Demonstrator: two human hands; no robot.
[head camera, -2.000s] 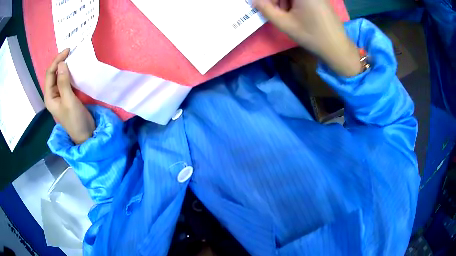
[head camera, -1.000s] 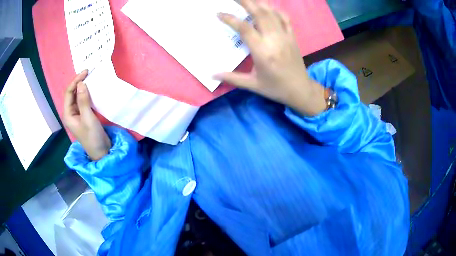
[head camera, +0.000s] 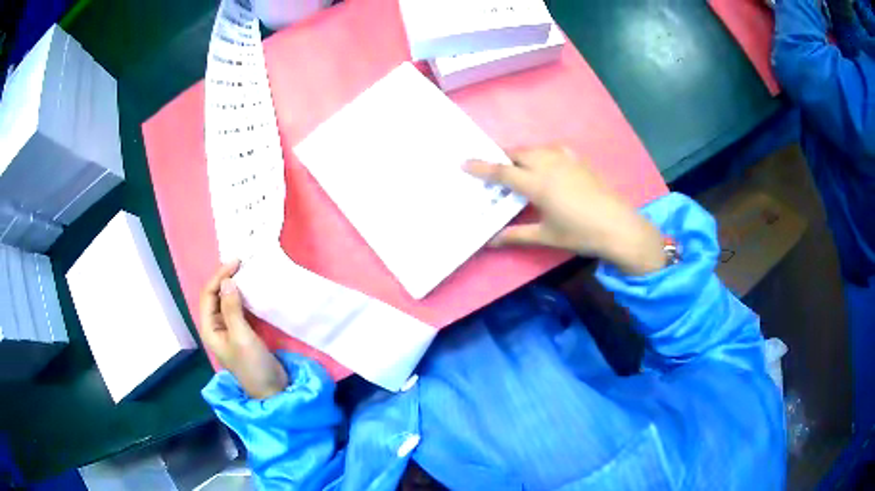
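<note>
The label strip, white with rows of black print, runs down the left of the red-pink mat and bends into a blank band towards my smock. My left hand pinches its left edge at the bend. A flat white box lies at an angle on the mat. My right hand is at its right corner, slightly blurred, fingers on top and thumb by the near edge. It partly covers a small black-printed barcode label.
White boxes are stacked at the mat's far edge. Tall white stacks and a single white block stand on the dark green table at left. Another person's blue sleeve is at far right. Brown cardboard lies below.
The view has shifted, showing more of the mat and table. My right hand has gone from spread above the box to its right corner. My left hand stays at the strip's bend.
</note>
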